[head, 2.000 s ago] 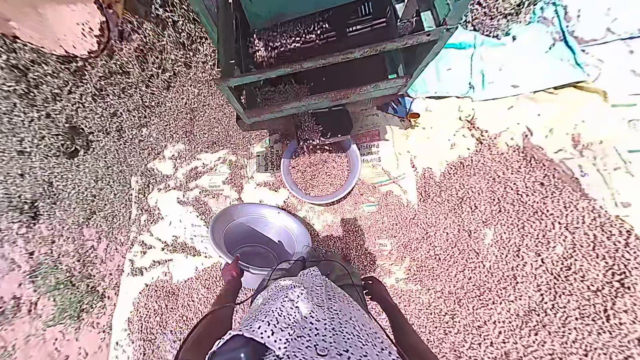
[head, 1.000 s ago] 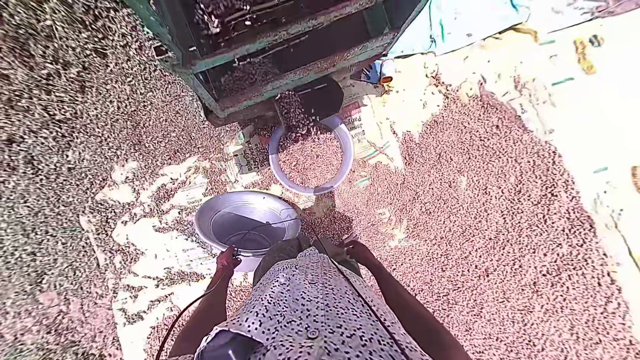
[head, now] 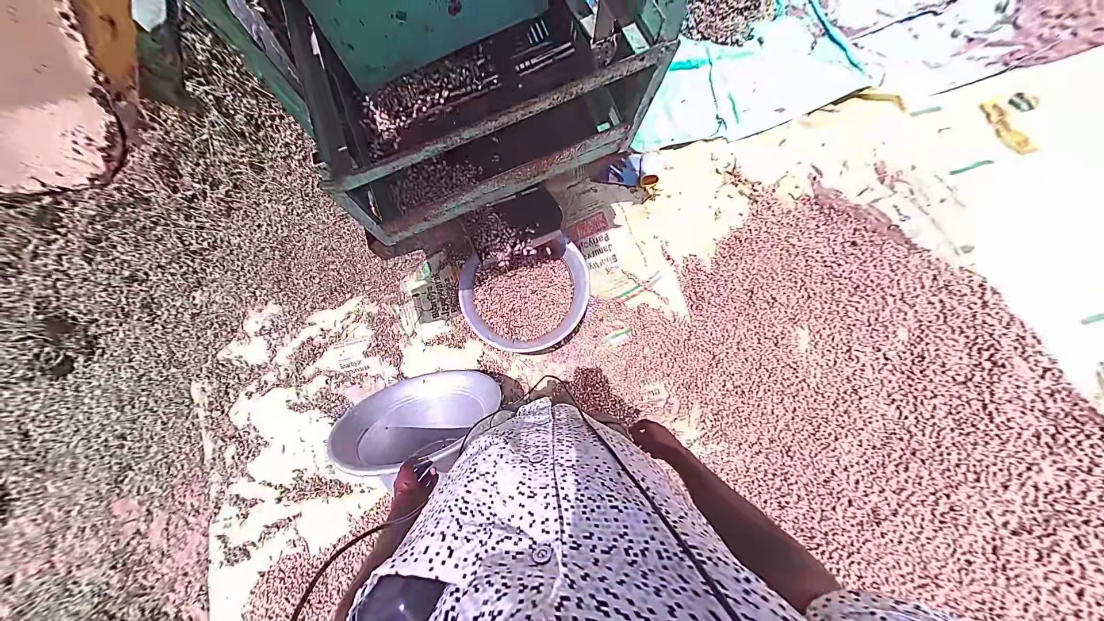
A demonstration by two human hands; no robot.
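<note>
My left hand grips the near rim of a wide metal basin, which is tilted at my left side; no load shows in its visible part. My right hand hangs beside my right thigh, near my patterned shirt, its fingers partly hidden and its hold unclear. Ahead, a second metal basin stands on the sheet under the spout of a green machine. Small pinkish pods or nuts lie in that basin, and more come down from the dark spout.
A broad spread of the same pods or nuts covers the printed sheet at the right. Chaff-like debris lies at the left. A light blue tarp is beyond the machine's right side, and a cable runs down along my shirt.
The view has shifted between frames. My left hand stays at the rim of the tilted basin, and my right hand stays low at my side.
</note>
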